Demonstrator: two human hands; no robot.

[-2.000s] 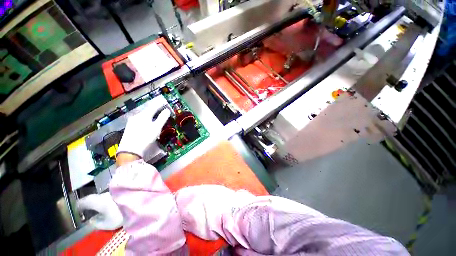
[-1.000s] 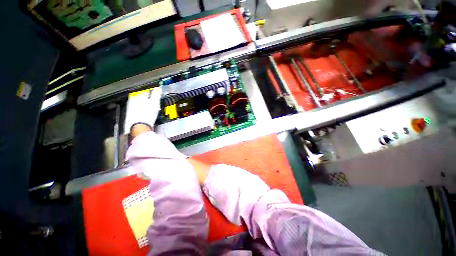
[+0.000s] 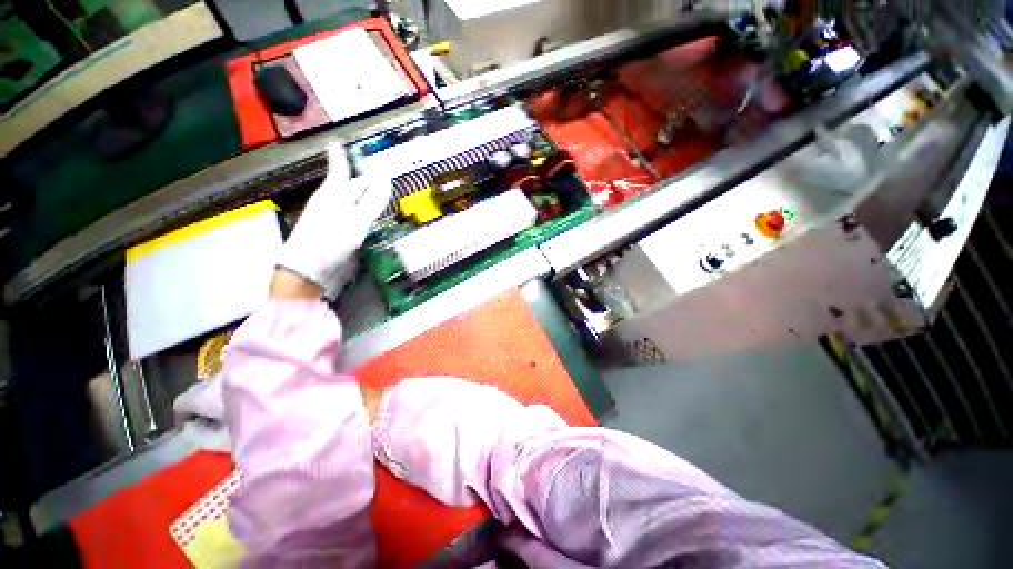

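A green circuit board (image 3: 480, 253) with silver heat sinks, dark-red coils and a yellow block lies between the conveyor rails. My left hand (image 3: 331, 228), in a white glove, is at the board's left end with its fingers extended against it. A white panel (image 3: 206, 283) with a yellow edge lies to the left, apart from the board. My right arm passes beneath my left sleeve. A white glove (image 3: 203, 402), seemingly my right hand, shows partly left of that sleeve; its fingers are hidden or blurred. A yellow ring (image 3: 213, 353) is just above it.
Metal rails (image 3: 622, 228) run to the upper right beside a red machine bed. A control panel (image 3: 728, 247) has an orange-red button. A black mouse (image 3: 280, 89) and white paper (image 3: 350, 73) lie on a red pad. A dotted label sheet (image 3: 211, 531) lies on the red mat (image 3: 478, 356).
The board has moved right relative to the panel and rails, leaving a gap between board and panel. My left hand has moved from the panel's area to the board's left end. The view has shifted.
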